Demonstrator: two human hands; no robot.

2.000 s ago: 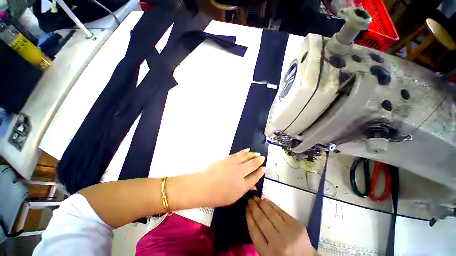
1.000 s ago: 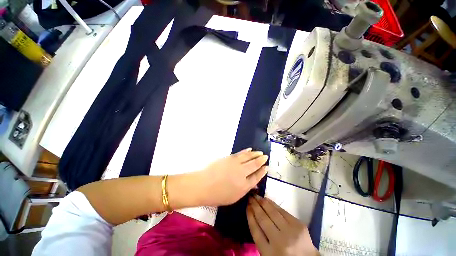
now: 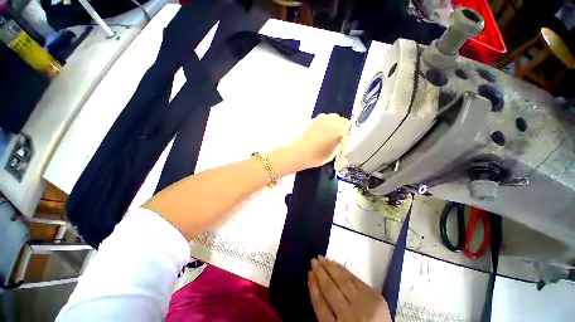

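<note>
A long black fabric strip (image 3: 307, 210) lies along the left side of the sewing machine's needle area and runs down to the lap. My left hand (image 3: 323, 139) is on the strip beside the machine head (image 3: 403, 107), its fingers curled and their tips partly hidden by the head. Whether it pinches the cloth cannot be told. My right hand (image 3: 347, 292) lies low on the strip's right edge, cut off by the bottom of the picture, fingers straight and thumb hidden. The presser foot area (image 3: 372, 185) is small and unclear.
Overlapping black strips (image 3: 135, 138) cross on the table (image 3: 252, 100) to the left. Red and black scissors (image 3: 477, 233) lie under the machine arm. A thin dark tape (image 3: 400, 258) hangs right of the needle. A red crate (image 3: 482, 31) is behind.
My left hand has moved up and away along the strip to the machine head. My right hand has shifted slightly down. The strip's far end, with its light mark, has come nearer since two seconds ago.
</note>
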